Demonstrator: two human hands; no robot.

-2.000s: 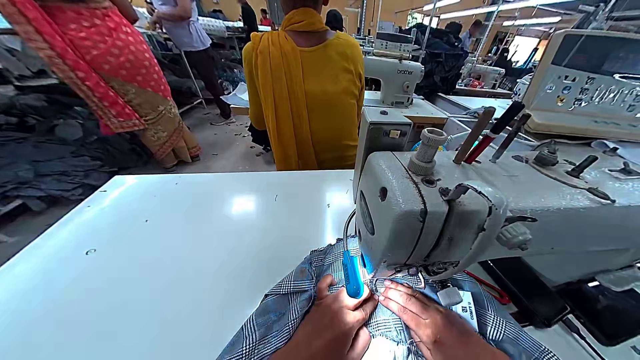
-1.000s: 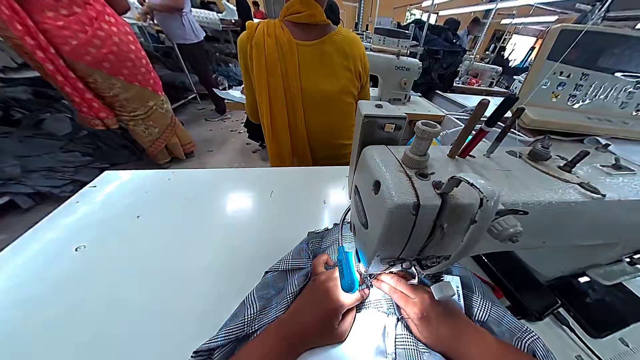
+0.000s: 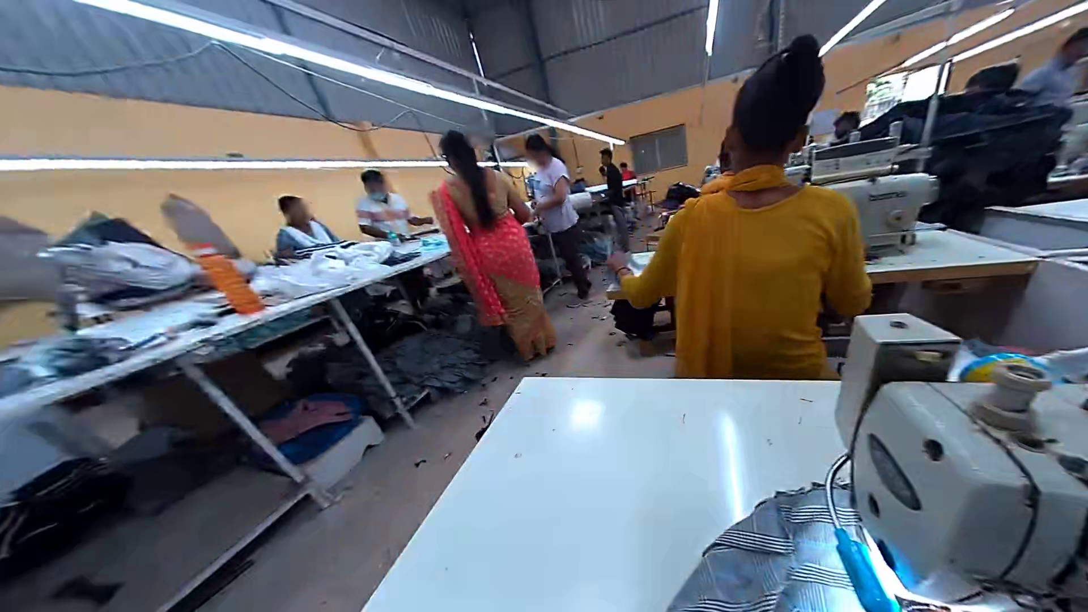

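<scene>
Blue-grey plaid cloth (image 3: pixel 769 552) lies at the lower right, on the white sewing table (image 3: pixel 544 484) and against the head of an industrial sewing machine (image 3: pixel 943 476). Beside the machine head a small lamp with a blue housing (image 3: pixel 863 568) hangs on a bent metal stem and lights the cloth. The needle area is mostly cut off by the lower edge of the view. Neither of my hands shows, so what they hold or touch is hidden.
A person in yellow (image 3: pixel 748 272) sits just beyond the table, at another sewing machine (image 3: pixel 892 204). On the left, a long worktable (image 3: pixel 340 293) bears white cloth and an orange bottle (image 3: pixel 228 280). Dark cloth (image 3: pixel 425 365) is heaped on the floor near a standing person in red (image 3: pixel 493 255).
The view has swung up and to the left. Both hands, seen before on the plaid cloth by the needle area, are out of view.
</scene>
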